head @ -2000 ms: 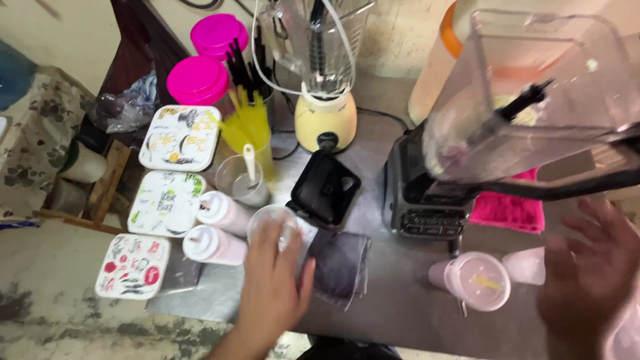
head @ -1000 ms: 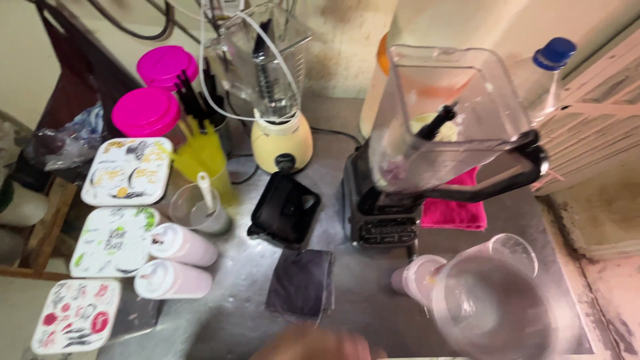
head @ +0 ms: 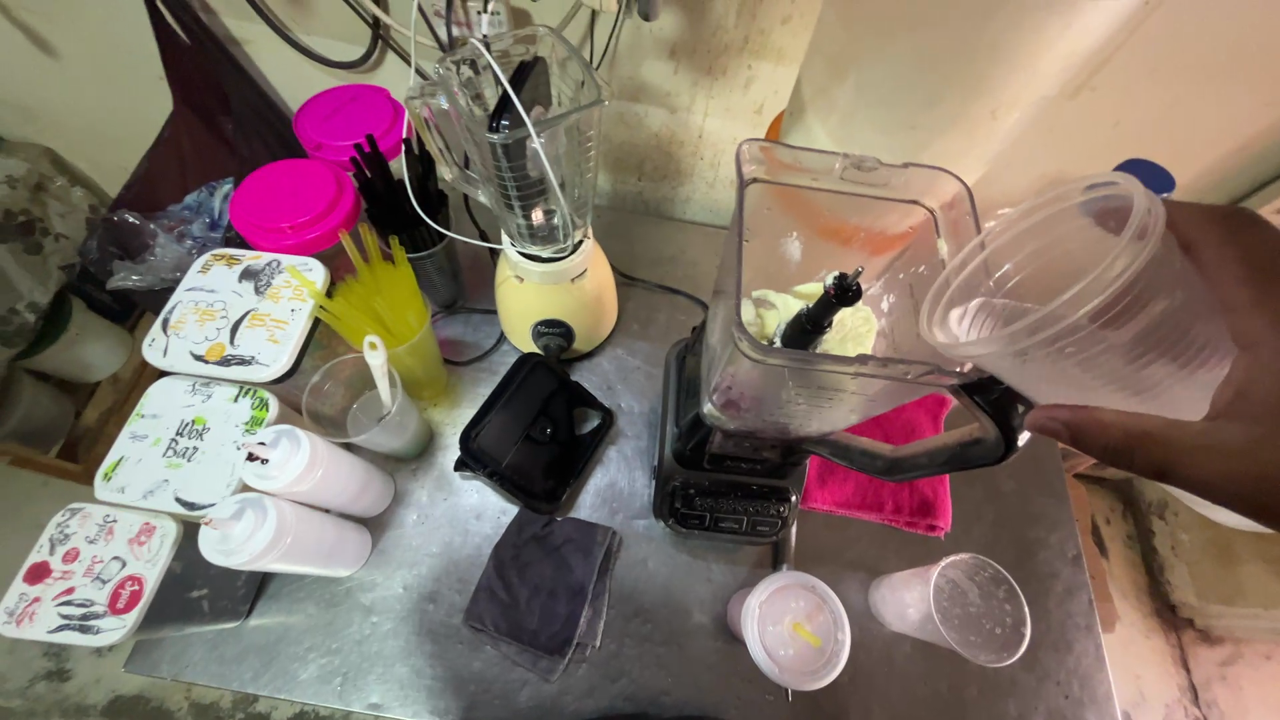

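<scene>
My right hand [head: 1210, 370] holds a clear plastic tub [head: 1080, 300], tilted with its mouth toward the blender jar [head: 850, 300] at the right rim. The jar sits on a black blender base [head: 725, 490]; pale, creamy lumps [head: 770, 315] lie around its central blade shaft [head: 820, 310]. Below the jar's black handle [head: 910, 455] is a folded pink cloth [head: 885, 495]. Near the front stand a lidded cup [head: 797, 630] of pale pink drink and a clear cup [head: 950, 610] with pinkish residue. My left hand is out of view.
A black jar lid [head: 535, 430] and a dark folded cloth [head: 545, 590] lie mid-table. Behind stands a cream blender [head: 557, 295] with a glass jar and white cord. At left are white squeeze bottles [head: 320, 470], yellow straws [head: 390, 310], a cup with a spoon [head: 365, 405] and printed-lid containers [head: 190, 440].
The clear tub has risen from low over the front right of the table to beside the jar's rim. The hand that was at the front edge a second ago has left the view.
</scene>
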